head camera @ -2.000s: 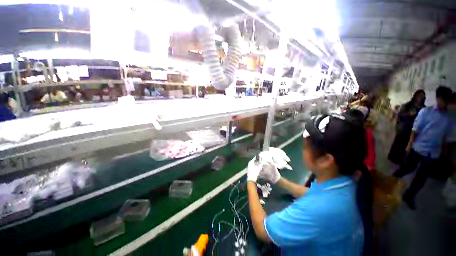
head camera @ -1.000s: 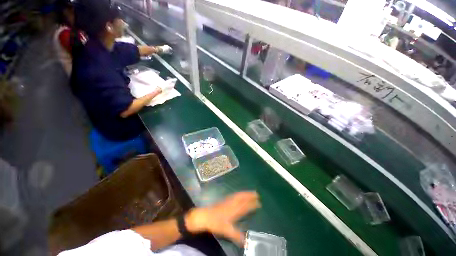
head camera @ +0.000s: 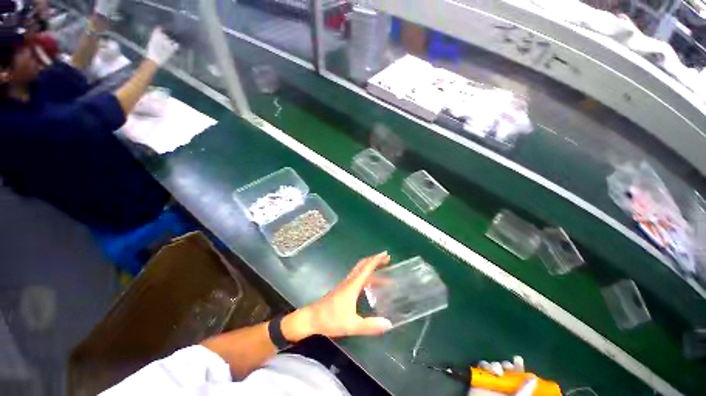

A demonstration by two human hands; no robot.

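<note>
My bare left hand (head camera: 341, 309), with a black wristband, holds a clear plastic housing (head camera: 410, 292) between thumb and fingers above the bench. My gloved right hand (head camera: 507, 379) is cut off by the bottom edge and holds a yellow-orange electric screwdriver (head camera: 515, 382), its thin bit pointing left toward the area below the housing. A thin pale wire lead (head camera: 421, 337) hangs below the housing. A tub of small white parts (head camera: 272, 198) and a tub of screws (head camera: 300, 230) sit side by side on the bench.
Clear housings (head camera: 424, 190) lie on the green belt beyond the pale rail (head camera: 356, 178). A brown carton (head camera: 166, 302) stands at the bench's near side. A co-worker in dark blue (head camera: 70, 155) sits at the left by a white sheet (head camera: 166, 124). Bagged parts (head camera: 654, 209) lie beyond the belt.
My left hand, earlier open beside a housing, has taken hold of one. The right hand with the screwdriver has come into view. The camera has turned, shifting the tubs left and up.
</note>
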